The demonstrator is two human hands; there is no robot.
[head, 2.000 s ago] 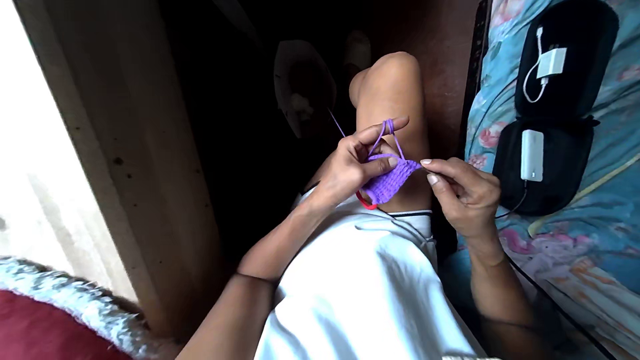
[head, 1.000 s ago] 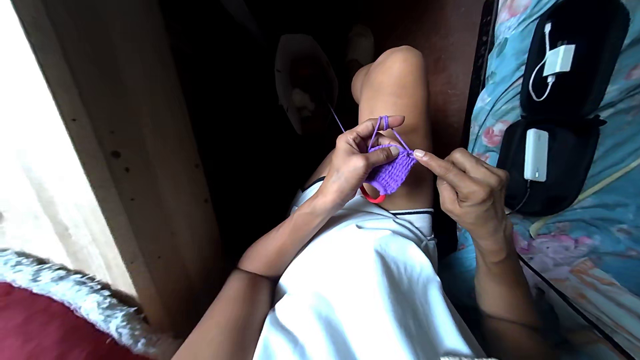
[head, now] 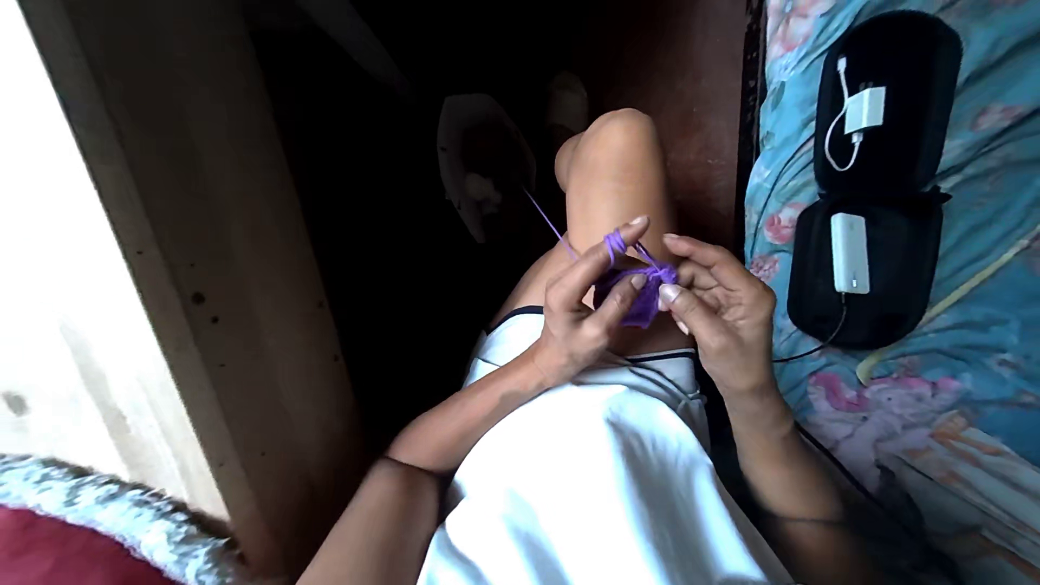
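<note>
A small piece of purple crochet work [head: 642,307] is held over my lap between both hands. My left hand [head: 581,313] pinches its upper edge with the thumb, and purple yarn [head: 615,244] is wound around the raised index finger. From there a strand runs up and left toward the dark floor. My right hand [head: 723,305] has its thumb and fingers at the right edge of the work, with the index finger lifted off. A thin hook seems to lie near the yarn, mostly hidden by the fingers.
On the flowered bedding [head: 987,301] at right lies an opened black case [head: 890,175] holding a white charger [head: 864,111] and a white power bank [head: 850,253], with a cable trailing down. A pale container [head: 455,162] stands on the dark floor. A wooden panel [head: 203,244] rises at left.
My right hand has changed from a pointing index finger against the work to a thumb-and-finger hold at its edge. The red ring seen below the work earlier is out of sight.
</note>
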